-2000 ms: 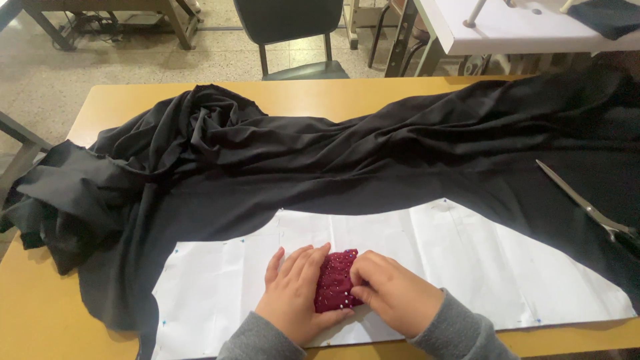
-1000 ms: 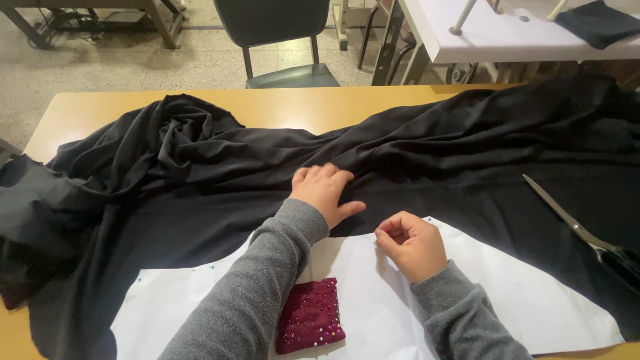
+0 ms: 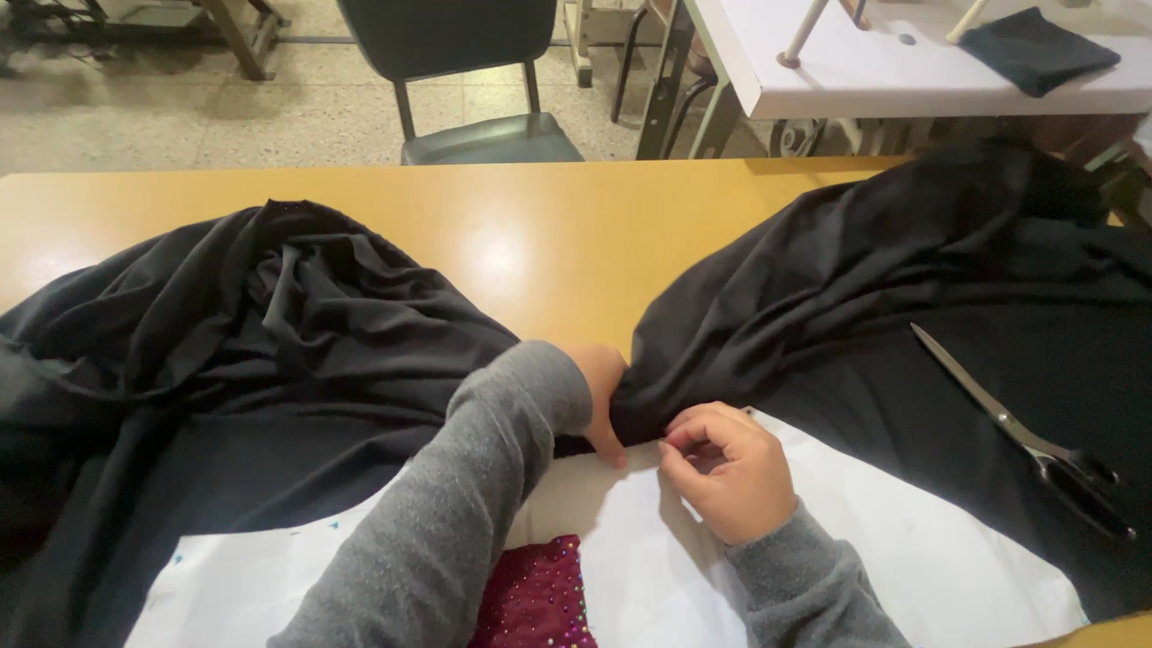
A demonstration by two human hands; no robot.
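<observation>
A white paper pattern [image 3: 855, 531] lies on black fabric [image 3: 765, 297], with small pins along its edge. My left hand [image 3: 601, 391] grips the gathered black fabric at the pattern's upper edge, thumb on the paper and fingers largely hidden behind the wrist and cloth. Close to its right, my right hand [image 3: 729, 468] has thumb and forefinger pinched together at the same edge; a pin between them is too small to make out. A dark red pincushion cloth [image 3: 535, 594] studded with pins rests on the paper, partly behind my left sleeve.
Metal scissors with black handles [image 3: 1017, 432] lie on the fabric at the right. Beyond the yellow table's [image 3: 504, 225] far edge stand a dark chair [image 3: 490, 139] and a white worktable [image 3: 855, 85] with a folded dark cloth [image 3: 1038, 51] on it.
My hands have left the red pincushion for the pattern's upper edge. The black fabric's far side is now drawn in toward me at the middle, baring yellow tabletop.
</observation>
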